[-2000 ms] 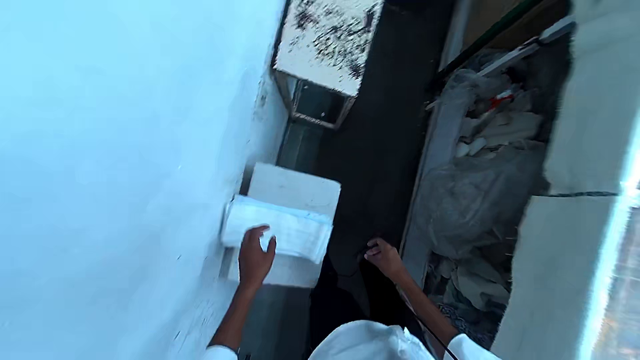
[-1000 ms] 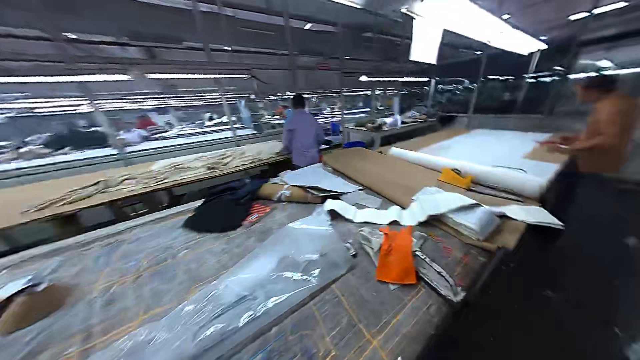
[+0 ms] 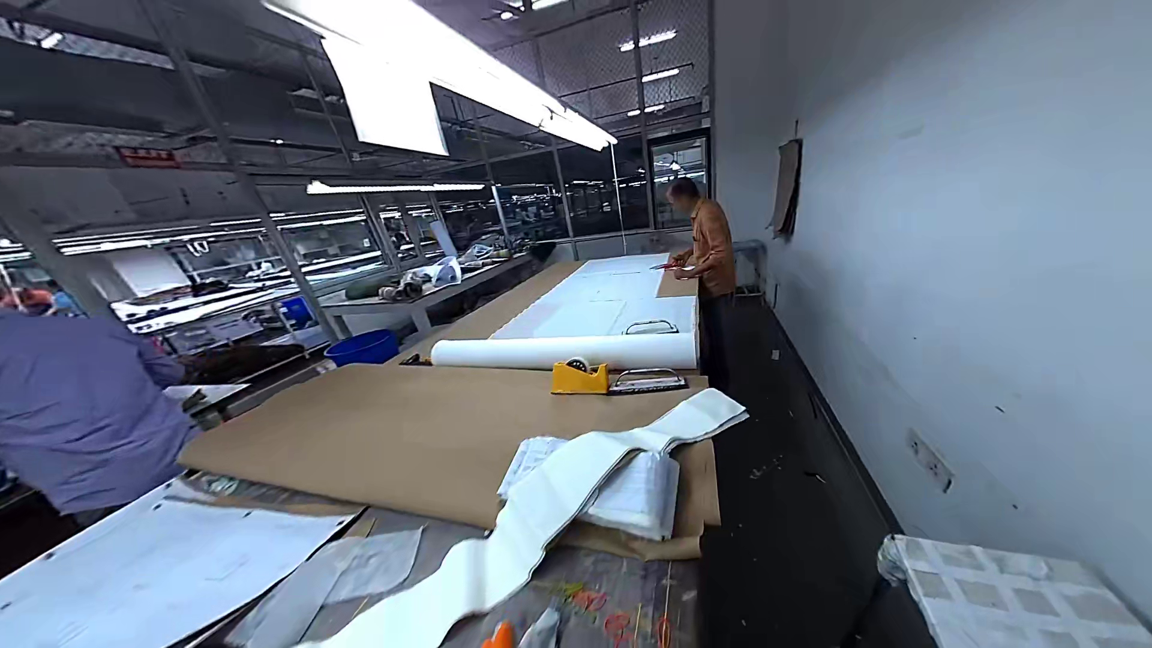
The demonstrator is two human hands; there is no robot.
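Neither of my hands shows in the head view. A long white fabric strip (image 3: 531, 517) runs over the near table and lies across a folded white bundle (image 3: 637, 493). Beneath them is brown paper (image 3: 387, 432). Farther along, a yellow tape dispenser (image 3: 580, 377) stands beside a metal-framed tool (image 3: 648, 382), in front of a white roll (image 3: 567, 351). Beyond the roll, white sheets (image 3: 585, 301) cover the long table. A small orange thing (image 3: 499, 635) is cut off by the bottom edge.
At the far table a person in an orange shirt (image 3: 713, 238) holds something red. Another person in a purple shirt (image 3: 85, 405) bends at the left. A dark aisle (image 3: 765, 486) runs between table and wall (image 3: 981, 270). A patterned covered surface (image 3: 1017, 594) stands lower right, a blue tub (image 3: 363, 347) left.
The view has swung up from a wall and floor to the tables. My hands, seen two seconds ago with one on a white bundle, are out of view. The person in orange has lowered their arms.
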